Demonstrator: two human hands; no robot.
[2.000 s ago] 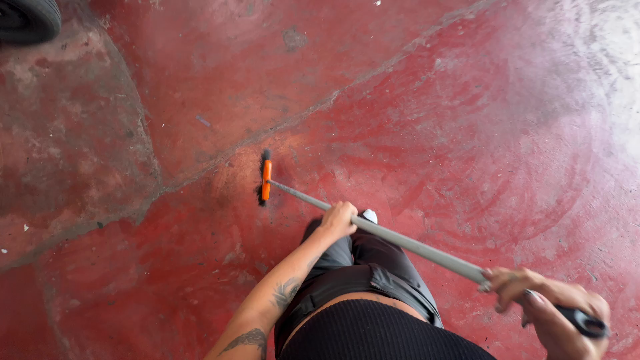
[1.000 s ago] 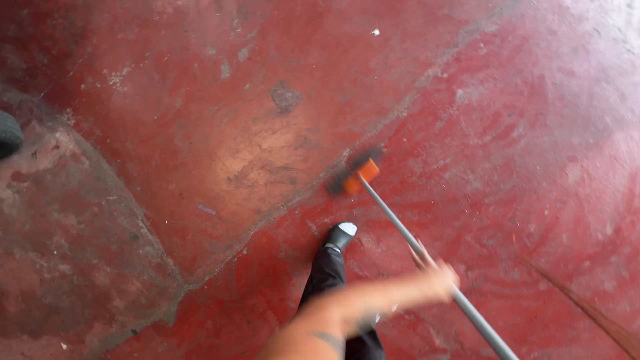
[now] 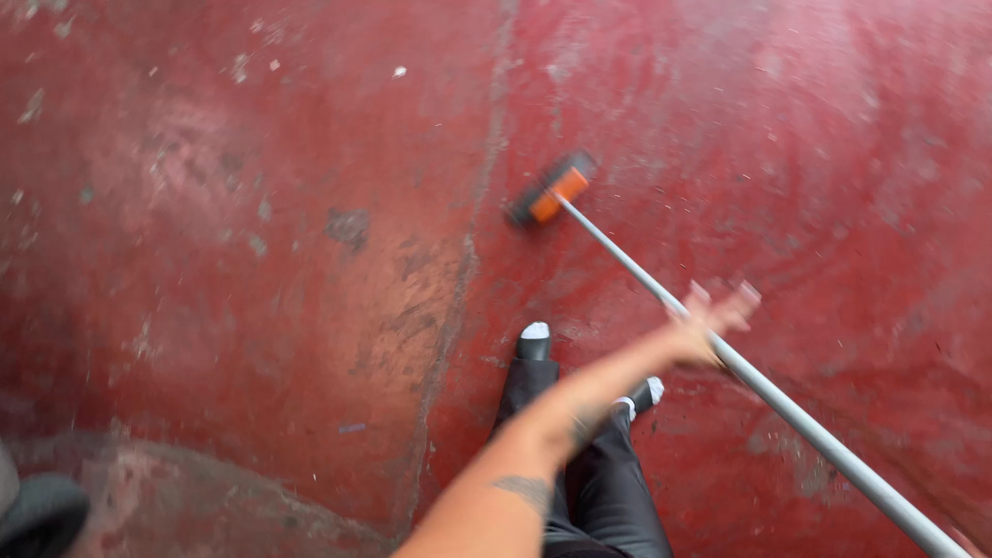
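A broom with an orange and dark head (image 3: 559, 191) is on the red floor at upper centre, blurred. Its grey pole (image 3: 814, 434) slants down to the lower right corner. Across the middle of the pole lies my left hand (image 3: 709, 325), its fingers spread and straight rather than wrapped round it; blur hides how firmly it touches. Only a blurred sliver of my right hand (image 3: 970, 545) shows at the lower right corner, beside the pole's cut-off upper part. Its grip is hidden.
My feet, in dark shoes (image 3: 533, 345) and white socks, stand below the broom head. A dark rounded object, possibly a tyre (image 3: 46, 511), sits at the lower left. The worn floor has a long seam (image 3: 465, 271) and a small white scrap (image 3: 399, 71).
The broom head has crossed to the right side of the floor seam. My left hand was closed round the pole two seconds ago; its fingers are now spread. The view has shifted and turned.
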